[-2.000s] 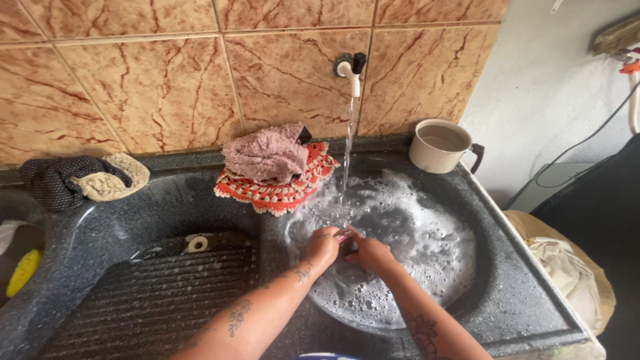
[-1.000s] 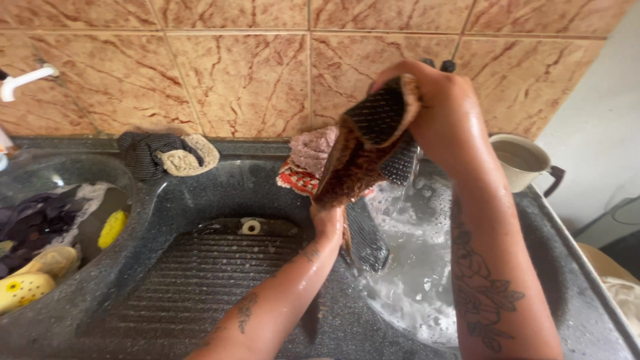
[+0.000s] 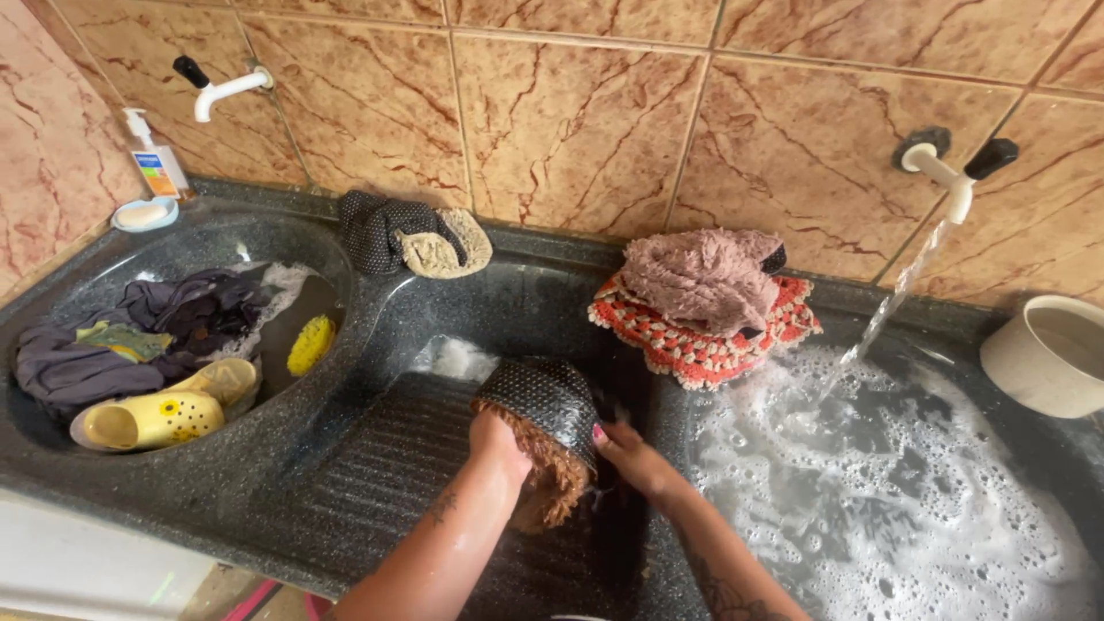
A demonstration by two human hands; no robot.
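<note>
Over the ribbed washboard basin (image 3: 362, 492) is a wet slipper or mop-like piece (image 3: 552, 414) with a black dotted fabric side and brown shaggy pile; its exact kind is unclear. My left hand (image 3: 500, 444) grips it from the left, fingers partly hidden by the fabric. My right hand (image 3: 634, 457) is at its right edge, slightly blurred, and its hold cannot be told. A pink shaggy piece (image 3: 699, 276) rests on a red and cream crocheted cloth (image 3: 621, 315) behind the right basin. Black dotted and beige pieces (image 3: 388, 233) lie on the back ledge.
Water runs from the right tap (image 3: 957, 190) into a foamy basin (image 3: 862, 483); a pot (image 3: 1048, 358) stands beside it. The left basin (image 3: 332, 250) holds dark cloth (image 3: 65, 354), a yellow clog (image 3: 155, 418) and a yellow brush (image 3: 310, 345). Beyond are a pump bottle (image 3: 159, 168) and soap (image 3: 142, 214).
Both hands were together in the foamy basin, then raised the dark and brown piece. Now the piece and hands are down over the ribbed basin. The view has swung left.
</note>
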